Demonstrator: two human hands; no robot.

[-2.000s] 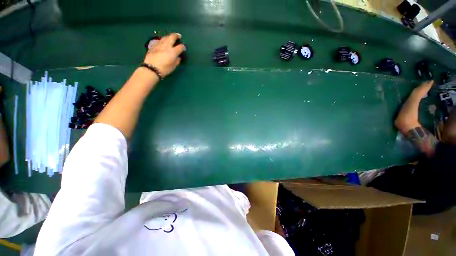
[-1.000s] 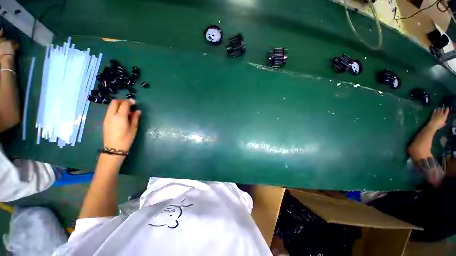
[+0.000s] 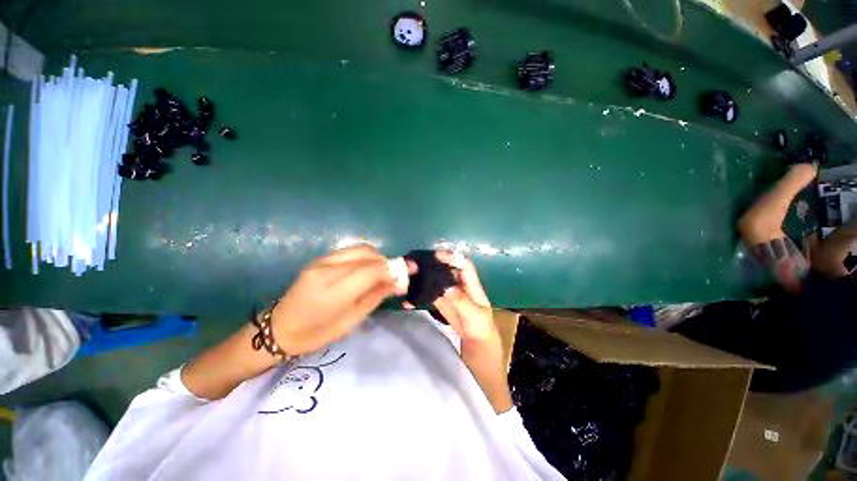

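A black housing [image 3: 431, 279] is held just above the near edge of the green bench, in front of my chest. My right hand [image 3: 467, 299] is shut on it from the right. My left hand [image 3: 340, 293], with a dark bracelet at the wrist, has its fingertips closed on the housing's left side. A white patch shows at those fingertips; I cannot tell what it is. Whether a small fitting is between the fingers is hidden. Small black fittings [image 3: 167, 133] lie in a loose pile at the left.
White strips [image 3: 77, 174] lie left of the fittings. Several black units [image 3: 536, 70] and a white-faced unit [image 3: 409, 31] stand in a row on the far green strip. An open carton [image 3: 700, 413] of black housings is at the lower right. Another person's arm [image 3: 772, 225] reaches in at the right.
My left hand went from the far row to the fittings pile, then to my chest. My right hand has come into view with the black housing. The white-faced unit now stands free of my hand.
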